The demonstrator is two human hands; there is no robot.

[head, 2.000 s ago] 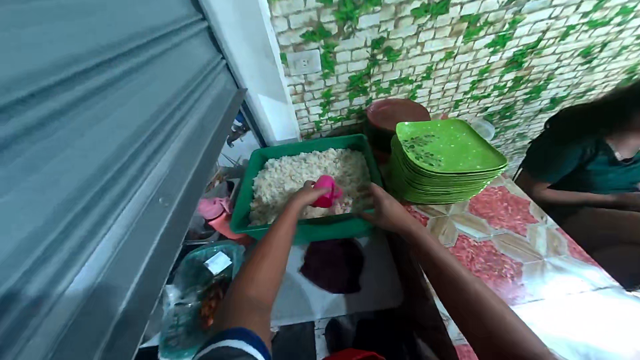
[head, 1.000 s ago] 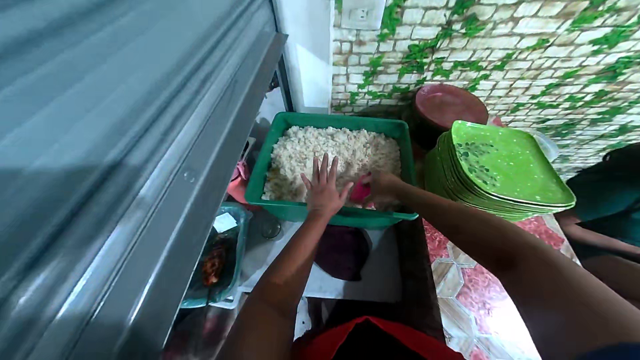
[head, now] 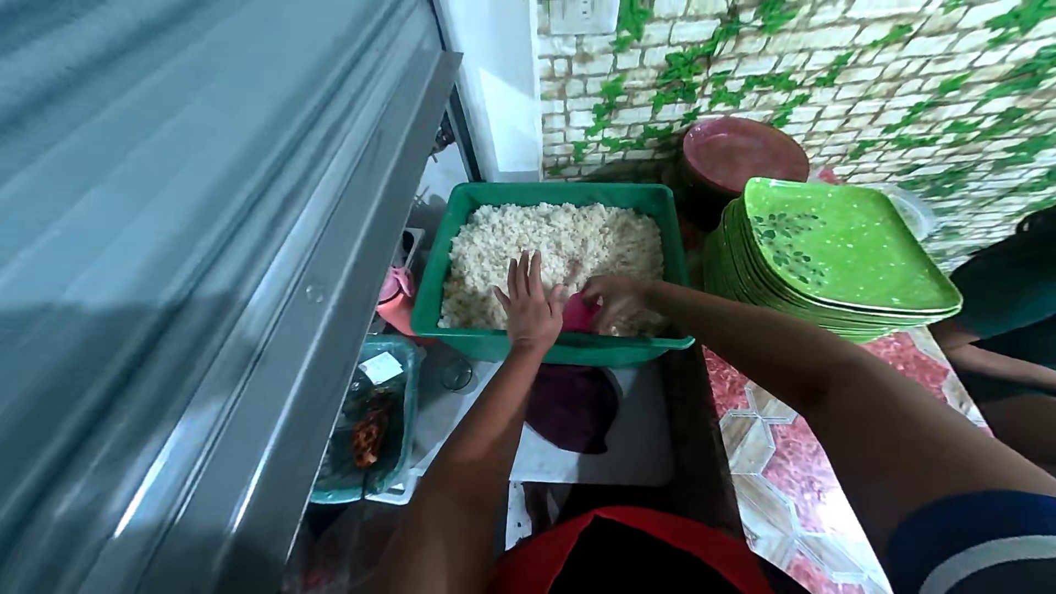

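Note:
Cooked white rice (head: 569, 235) fills a green plastic tub (head: 561, 194). Fingers spread, my left hand (head: 530, 304) is over the near part of the rice, with no object in its grasp; whether it touches the rice cannot be told. Just to its right, my right hand (head: 612, 299) grips a pink plastic cup or scoop (head: 579, 313), low in the tub near its front wall. The fingers of that hand partly hide the pink piece. A dark purple cloth (head: 573, 410) lies below the tub's near edge.
Stacked green square plates (head: 850, 247) and a pile of reddish-brown round plates (head: 747, 153) stand at the right. A grey metal shutter (head: 247, 272) borders the left. A plastic container (head: 410, 412) holds food at lower left. A person (head: 1011, 305) sits at far right.
Two seconds ago the pink piece was between both hands; now it is in my right hand alone. My left hand has opened flat over the rice. The view has shifted.

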